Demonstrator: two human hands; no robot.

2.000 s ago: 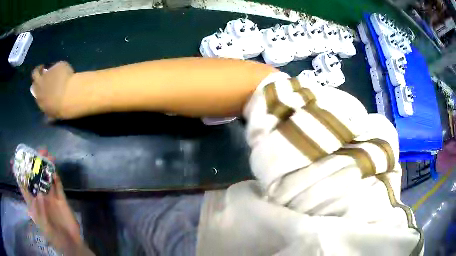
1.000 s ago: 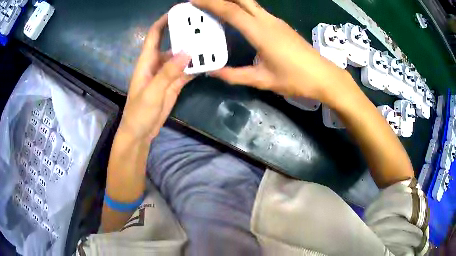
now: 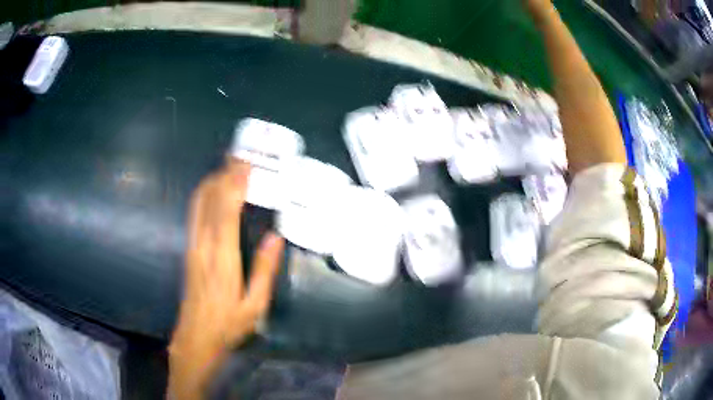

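My left hand [image 3: 227,266] is blurred, its thumb and fingers apart. Its fingertips are at the left edge of a row of blurred white covers or adapters [image 3: 367,234] on the dark bench mat [image 3: 117,156]; I cannot tell whether they touch. My right forearm [image 3: 582,94] reaches up over the green conveyor, and its hand is cut off by the top edge. White back covers [image 3: 383,148] lie in a group right of centre, their pins blurred. More white pieces [image 3: 431,238] lie nearer my lap.
A small white piece [image 3: 47,64] lies at the bench's far left. The green conveyor [image 3: 461,35] runs beyond a whitish rail [image 3: 164,17]. A blue sheet [image 3: 682,234] with white pieces is at the right. A lined tote [image 3: 47,351] is at lower left.
The adapter is no longer held up in both hands. My left hand has come down to the bench by the white row. My right arm has swung out over the conveyor. The view has turned.
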